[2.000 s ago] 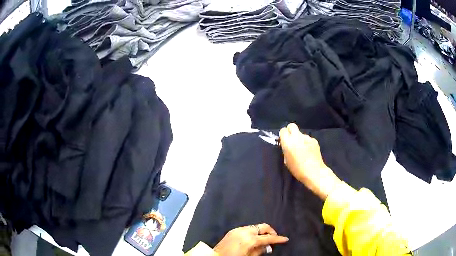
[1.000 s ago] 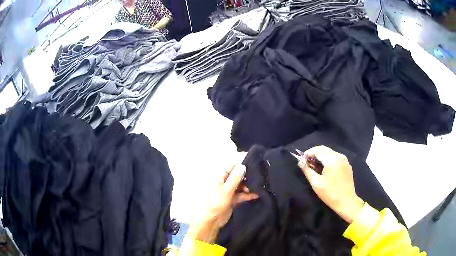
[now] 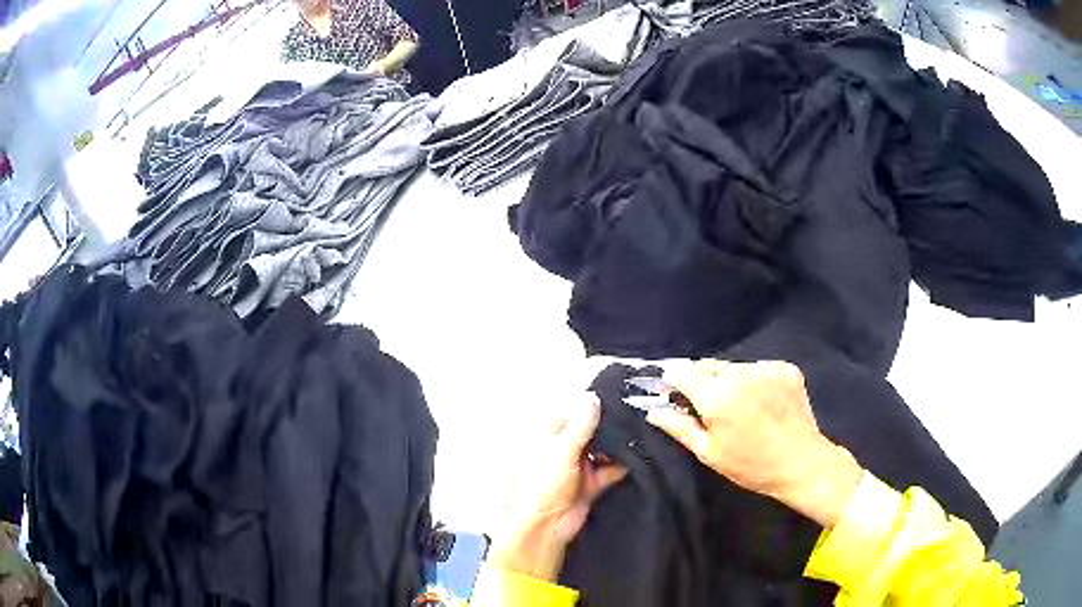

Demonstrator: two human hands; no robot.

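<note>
A black garment (image 3: 759, 522) lies on the white table in front of me, its upper edge raised between my hands. My left hand (image 3: 555, 480) grips that edge from the left, thumb on top. My right hand (image 3: 753, 427) holds small silvery thread snips (image 3: 647, 394), with the blades pointing left at the raised edge, close to my left thumb. Whether the blades touch the cloth or a thread cannot be told.
A loose heap of black garments (image 3: 736, 202) lies beyond my hands. A black stack (image 3: 226, 451) is at the left, a phone (image 3: 460, 563) partly visible beside it. Grey garments (image 3: 285, 178) lie at the back left of the white table (image 3: 445, 279). A person (image 3: 350, 33) is behind them.
My left hand has moved from flat on the garment to gripping its raised edge. The snips have moved left toward that hand. The view has shifted, showing the person behind the table.
</note>
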